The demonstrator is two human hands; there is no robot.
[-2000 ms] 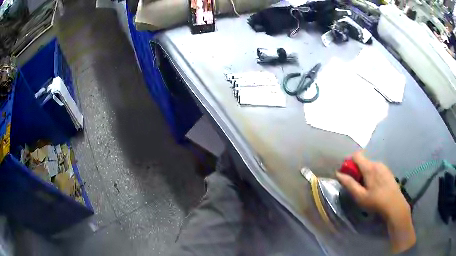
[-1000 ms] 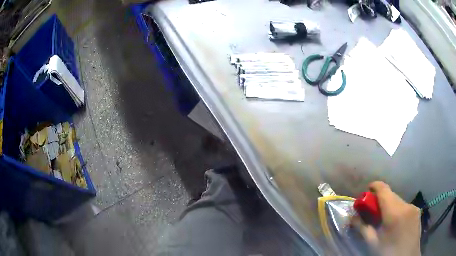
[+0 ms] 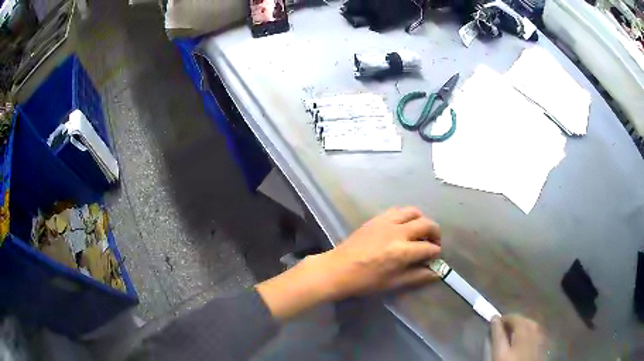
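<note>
A narrow pale pressing template point(image 3: 462, 288) lies slantwise at the near part of the table, with a marked upper end and a whiter lower part. My left hand point(image 3: 392, 247) reaches in from the lower left, its fingers closed on the marked end. My right hand point(image 3: 519, 340) is blurred and cut off by the bottom edge, with its fingers at the white lower end of the template. What lies under the fingers is hidden. The iron is not in view.
Black cloth piece point(image 3: 580, 290) lies right; dark pieces point(image 3: 639, 289) at the right edge. Beyond are white sheets point(image 3: 498, 137), green-handled scissors point(image 3: 429, 116), folded strips point(image 3: 359, 127) and a rolled bundle point(image 3: 388, 64). Blue scrap bins point(image 3: 70, 271) stand on the floor left.
My right hand has let go of the iron's red handle, and the iron has left the view. My left hand has come in and taken the template's marked end. The view has shifted.
</note>
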